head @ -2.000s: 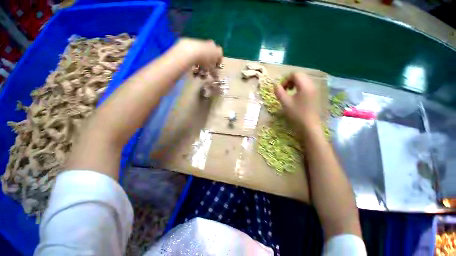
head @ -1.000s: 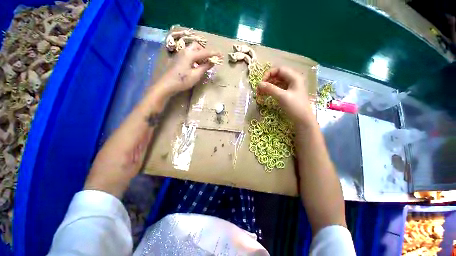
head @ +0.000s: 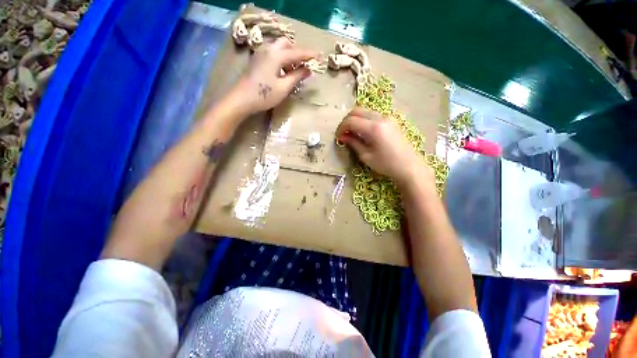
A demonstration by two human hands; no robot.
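Note:
My left hand (head: 274, 78) is over the upper left of the cardboard work board (head: 230, 185), its fingertips closed on a beige moulded piece (head: 314, 65) whose splayed end shows. My right hand (head: 370, 143) is pinched at the left edge of the yellow-green rings (head: 377, 203); a bit of yellow-green shows at its fingertips, probably a ring. A small white knob or dab (head: 313, 139) stands on the taped square, left of my right hand. Several beige pieces (head: 255, 29) lie at the board's top left, and a few more lie above the rings.
A deep blue bin wall (head: 77, 140) runs along the left, with beige pieces beyond it. A red-pink item (head: 482, 147), translucent bottles (head: 541, 143) and a stained white sheet (head: 520, 238) are at right. The green surface (head: 447, 42) crosses the back. Orange-yellow parts (head: 569, 325) sit lower right.
My left hand came from the blur at upper left and now holds a beige piece over the board. My right hand moved left and slightly down from the rings. The view has shifted right.

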